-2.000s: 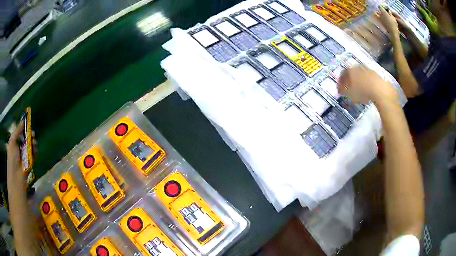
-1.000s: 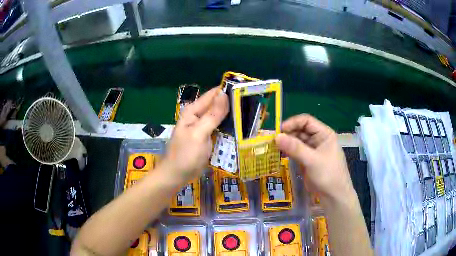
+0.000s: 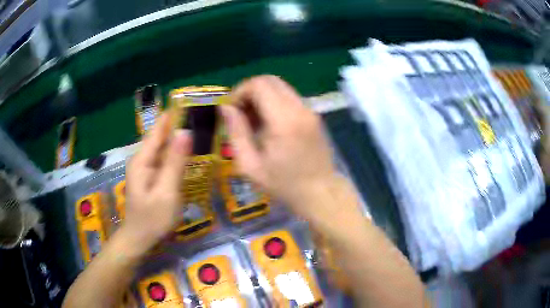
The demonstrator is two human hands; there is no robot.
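A phone body with a dark screen and the yellow front cover (image 3: 198, 174) lying over it is held upright between my hands, above the tray. My left hand (image 3: 154, 174) grips its left side. My right hand (image 3: 274, 135) is at its upper right edge, fingers on the cover's rim. The image is blurred, so I cannot tell whether the cover is fully seated. The clear blister tray (image 3: 238, 251) below holds yellow phones with red discs up.
Two phone bodies lie beyond the tray, one (image 3: 147, 108) nearer and one (image 3: 66, 142) further left, by the green belt (image 3: 313, 63). White packing sheets (image 3: 392, 138) with grey frames lie at right. A fan (image 3: 12, 210) is at far left.
The front cover, held apart from the phone body a second ago, now lies over it. My right hand has moved to the upper edge. The view has turned to the right.
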